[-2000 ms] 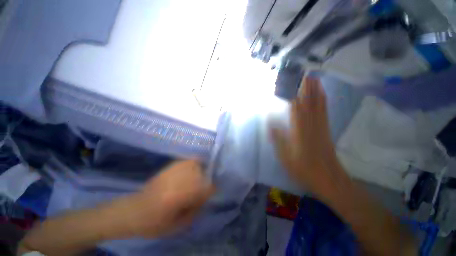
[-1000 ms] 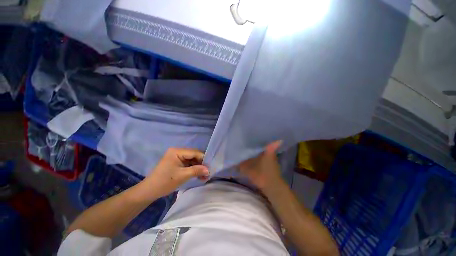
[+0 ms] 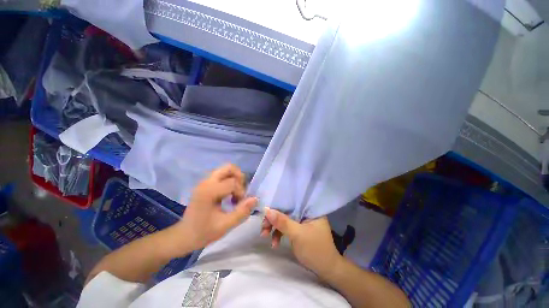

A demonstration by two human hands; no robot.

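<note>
The light blue-grey garment panel (image 3: pixel 391 114) runs from the glare at the top down over the table's front edge to my lap. Its folded edge (image 3: pixel 295 111) is a narrow strip along the left side. My right hand (image 3: pixel 301 234) pinches the panel's lower edge, bunching the cloth. My left hand (image 3: pixel 217 204) is at the lower end of the folded edge, thumb and forefinger curled near its corner; it is slightly blurred, and whether cloth is between the fingers cannot be told.
The table-edge ruler (image 3: pixel 235 33) crosses the upper left. A panel pile (image 3: pixel 186 144) lies below it. A blue basket (image 3: pixel 60 102) with cloth and a red basket (image 3: pixel 90 186) are at left. Another blue basket (image 3: pixel 433 234) is at lower right. A thin metal rod (image 3: pixel 511 113) is at right.
Since one second ago, my right hand has moved left and gathered the lower edge beside my left hand. Earlier, both hands were higher, nearer the machine, which has left the view.
</note>
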